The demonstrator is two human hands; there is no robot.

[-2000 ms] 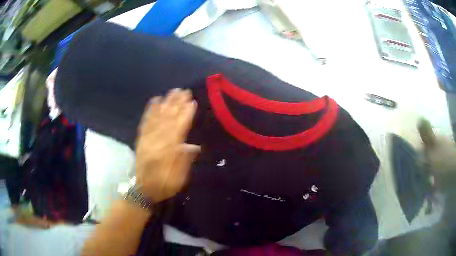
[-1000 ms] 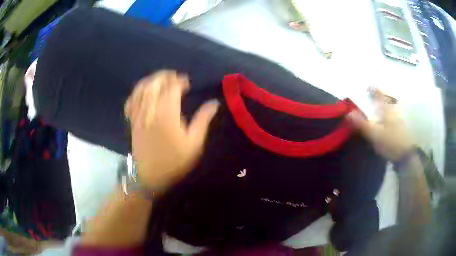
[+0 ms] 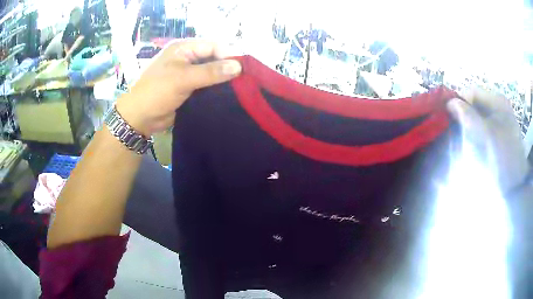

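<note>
The dark knit top (image 3: 234,175) hangs upright in front of me, held up by both shoulders. Its red neckband (image 3: 350,155) forms a wide oval at the top. Small white motifs and a line of script show on the chest. My left hand (image 3: 181,79) grips the shoulder beside the neckband, thumb in front; a metal watch is on the wrist. My right hand (image 3: 491,125) pinches the other shoulder at the neckband's end; it is blurred and washed out by glare. The dark padded board (image 3: 151,201) shows partly behind the top, which hides the rest.
The white table surface (image 3: 146,266) shows at lower left. A crumpled pink cloth (image 3: 48,191) and a blue crate (image 3: 62,165) lie at left. A person's arm (image 3: 73,44) and piled cloth (image 3: 93,65) are at upper left. Strong glare covers the right side.
The top has been lifted off the board and is now held up by both hands. My left hand has moved from lying flat to gripping the shoulder. The view has tilted up.
</note>
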